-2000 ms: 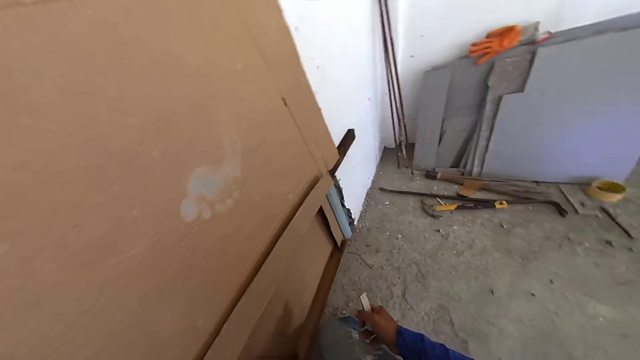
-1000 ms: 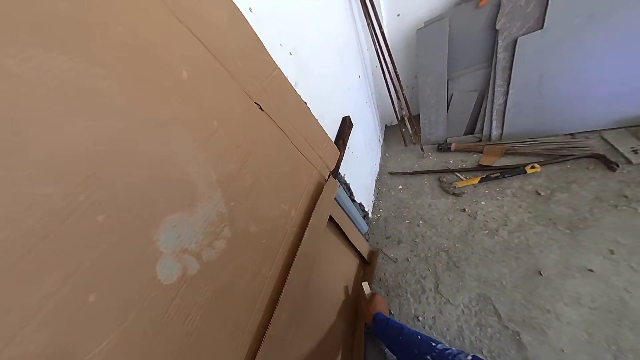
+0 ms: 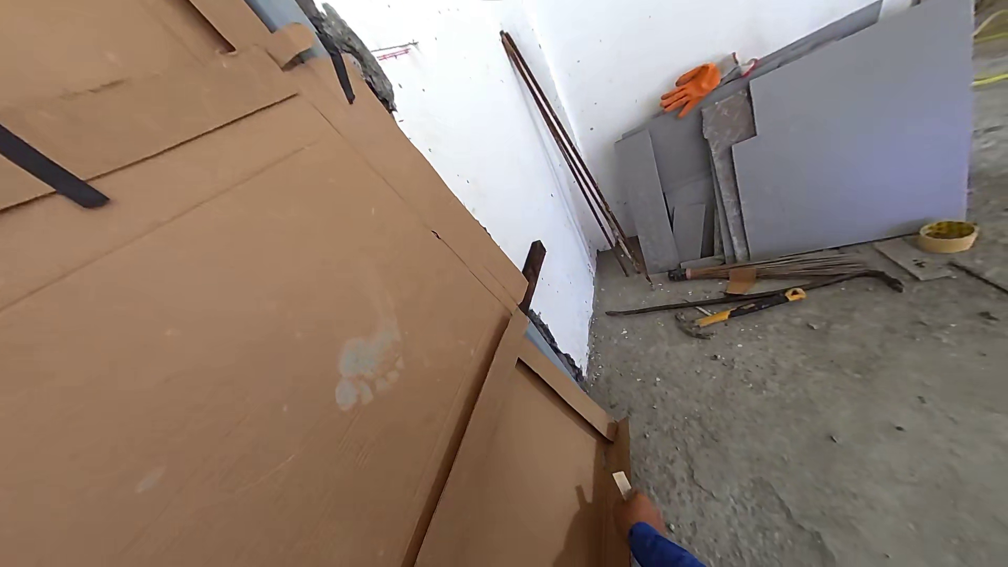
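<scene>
Low at the centre right, my right hand [image 3: 638, 512] in a blue sleeve is at the edge of a brown cardboard-covered panel [image 3: 543, 449]. A small flat pale piece [image 3: 622, 483] sticks out from its fingers; what it is I cannot tell. A narrow cardboard strip [image 3: 619, 457] runs along the panel edge beside the hand. Larger cardboard sheeting [image 3: 260, 315] with a pale footprint mark fills the left of the view, with black strips [image 3: 55, 169] on its upper part. My left hand is not in view.
A claw hammer [image 3: 744, 309], a long pry bar [image 3: 756, 295] and a stick broom [image 3: 780, 268] lie on the concrete floor. Grey boards [image 3: 858, 134] lean on the white wall, with an orange glove [image 3: 691, 89] on top. Rusty rods [image 3: 563, 142] stand in the corner; a tape roll [image 3: 947, 236] lies right.
My right hand has moved from the floor side to the edge of the cardboard-covered panel, still with the pale piece. The view has shifted.
</scene>
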